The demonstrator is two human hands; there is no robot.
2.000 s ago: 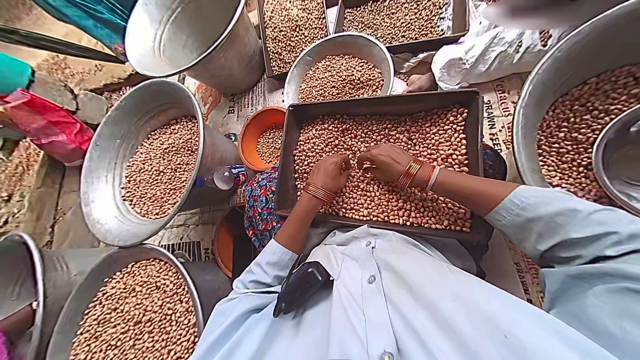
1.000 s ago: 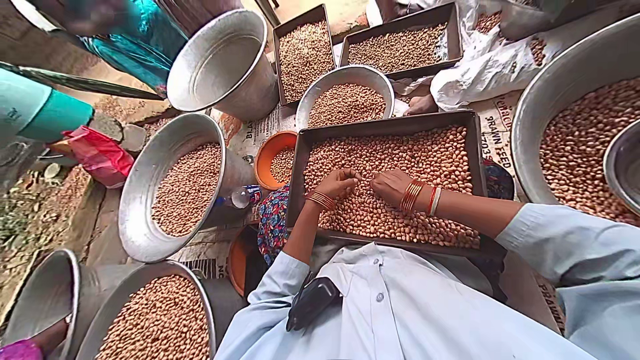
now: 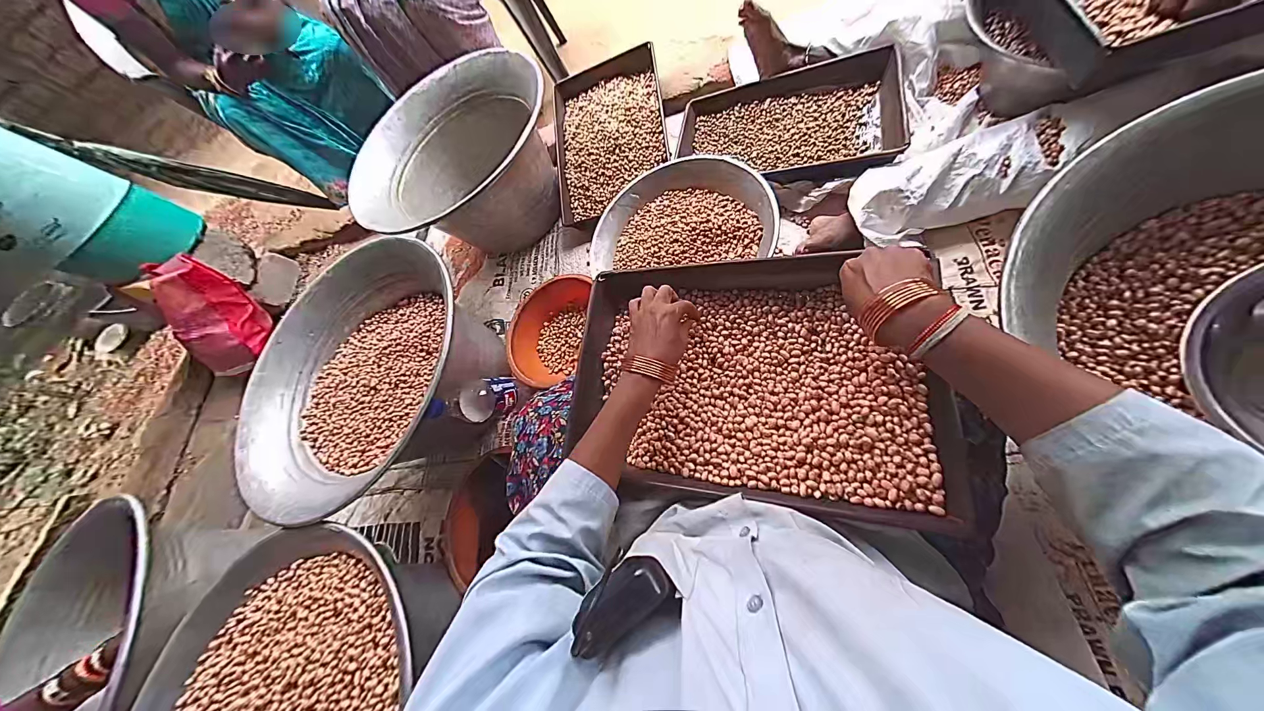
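Observation:
A dark rectangular metal tray [image 3: 953, 464] rests across my lap, filled with reddish-brown nuts or beans [image 3: 790, 405]. My left hand [image 3: 660, 326] is over the upper left part of the nuts, fingers bent down to them; whether it holds any is hidden. My right hand [image 3: 884, 281] is at the tray's upper right corner, its fingers curled near the far rim. What its fingertips touch cannot be seen. Both wrists wear bangles. An orange bowl [image 3: 523, 341] with some nuts stands just left of the tray, and a round metal basin [image 3: 604, 222] of nuts lies beyond it.
Large metal tubs with nuts stand at left [image 3: 262, 425], lower left [image 3: 395, 592] and right [image 3: 1027, 247]. An upright metal tub [image 3: 533, 188] and two more trays [image 3: 563, 148] [image 3: 691, 118] are farther off. A plastic bottle [image 3: 476, 402] lies beside the left tub. Another person's bare foot [image 3: 829, 232] is near the white sheet.
My hands were close together over the middle of the tray and are now apart: the left toward the upper left, the right at the upper right corner. The view has shifted.

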